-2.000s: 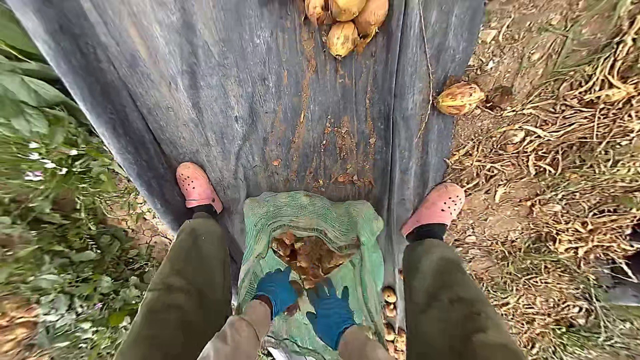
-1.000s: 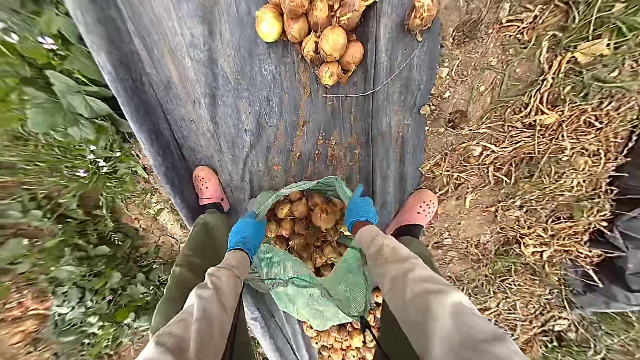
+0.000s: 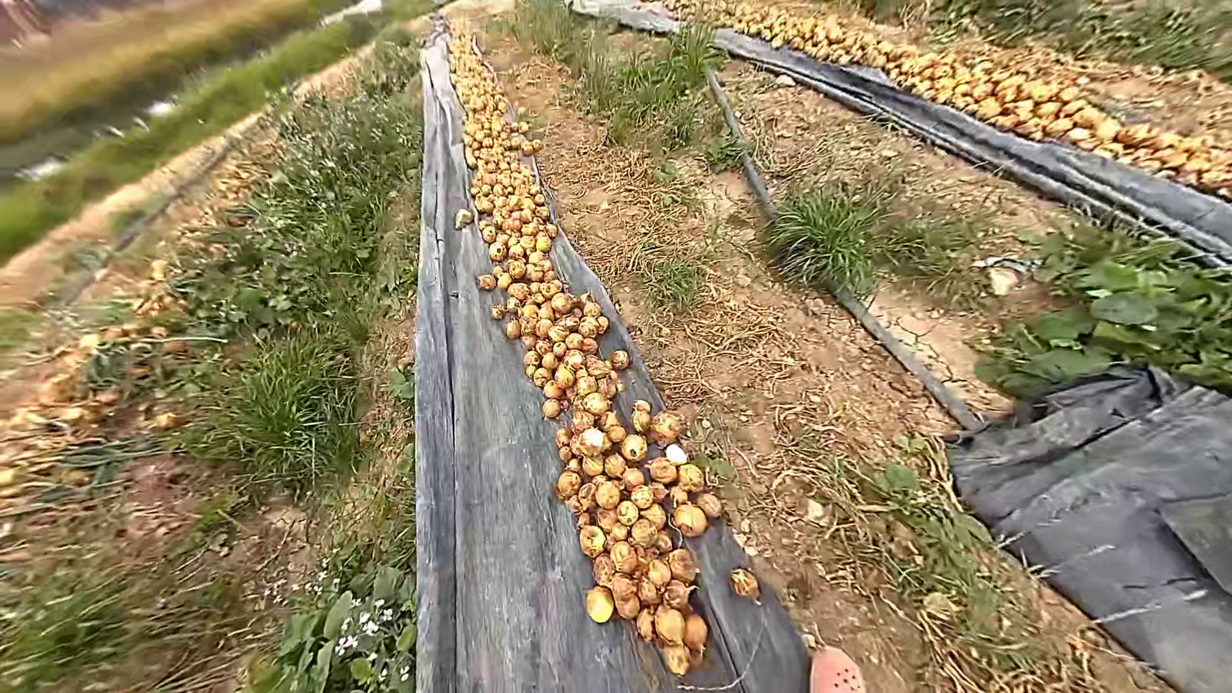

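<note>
Neither of my hands is in view now, nor is the green mesh sack. A long row of onions [image 3: 616, 481] with dry brown skins lies on a strip of dark sheeting [image 3: 500, 539] that runs away from me up the field. One onion [image 3: 744, 583] rests apart near the sheet's right edge. At the bottom edge shows the toe of a pink clog [image 3: 835, 671] that I wear.
Dry soil with withered stalks [image 3: 751, 385] borders the sheet on the right, with a dark pipe [image 3: 866, 318] beyond. Folded black sheeting [image 3: 1107, 510] lies at the lower right. A second onion row [image 3: 1039, 106] runs at the upper right. Weeds [image 3: 289, 414] grow on the left.
The view has swung up along the row. A second ago both gloved hands held the rim of a green mesh sack of onions; hands and sack are now out of view.
</note>
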